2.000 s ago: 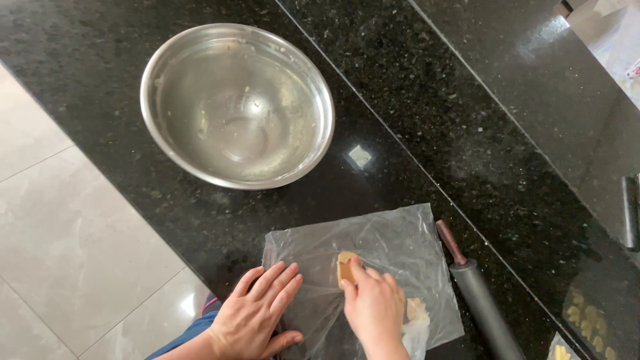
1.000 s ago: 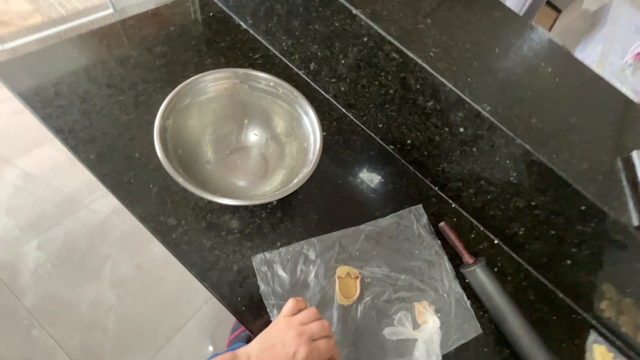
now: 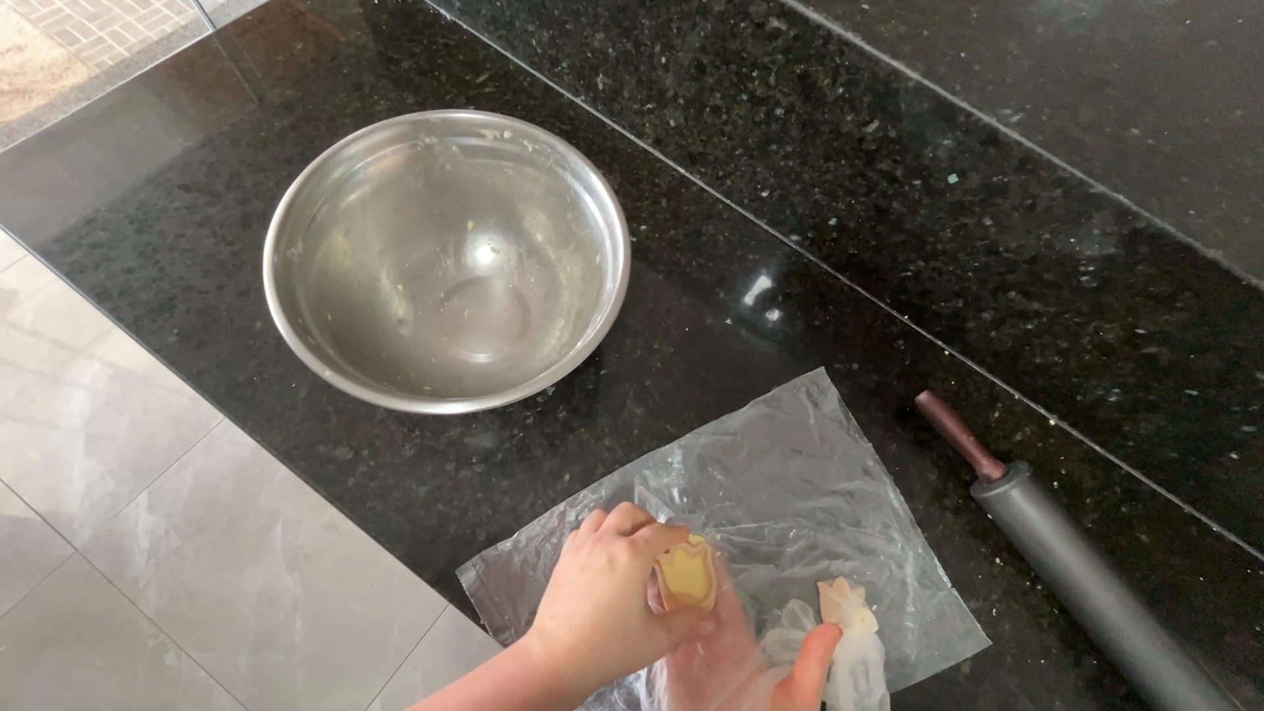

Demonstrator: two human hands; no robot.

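Note:
Between the fingertips and thumb of my left hand (image 3: 612,588) is a small yellow, tulip-shaped dough piece (image 3: 686,573) with a pale pinkish rim. My right hand (image 3: 726,642) lies close beside it, its fingers showing blurred through a clear plastic sheet (image 3: 829,474); its thumb sticks up at the right. Whether it grips the sheet is hard to tell. Near that thumb, crumpled thin plastic (image 3: 857,671) lies around a light beige piece, probably dough (image 3: 844,604). The sheet rests on a dark granite countertop (image 3: 395,474).
A stainless steel mixing bowl (image 3: 296,326) with bits of residue stands beyond the sheet, at the upper left. To the right lies a dark grey rolling pin (image 3: 1086,583) with a brown handle. The counter's edge runs diagonally above a light tiled floor (image 3: 217,553).
The dough piece lay untouched on the sheet one second ago; now my left hand is on it. My right hand, out of sight then, is back, partly behind the plastic.

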